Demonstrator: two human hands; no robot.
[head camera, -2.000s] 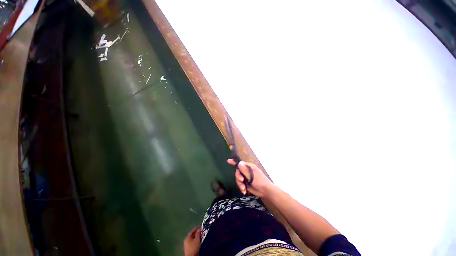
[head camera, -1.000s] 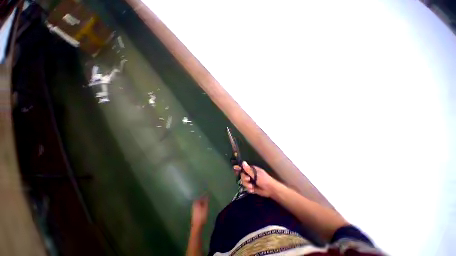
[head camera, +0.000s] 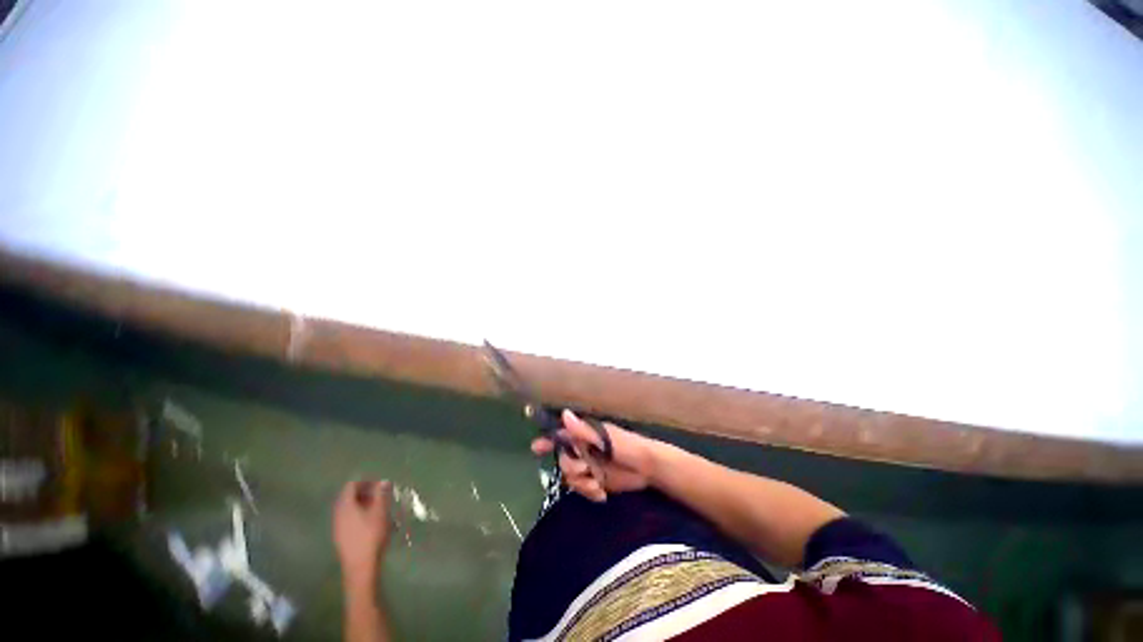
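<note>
Black tailor's shears are in my right hand, with the fingers around the loop handles. The blades point up and left, over the wooden table edge. My left hand hangs low over the floor, away from the table, slightly blurred; nothing shows in it, and its fingers look curled. The large white marker paper covers the table and is too bright for any printed lines to show.
The brown wooden table edge runs across the view in front of my body. White paper offcuts lie on the green floor. A blurred brown and yellow cardboard box is at the lower left.
The view has turned, so the table edge now runs across instead of diagonally. My left hand has come into fuller view and lies farther from my body. The shears stay in my right hand.
</note>
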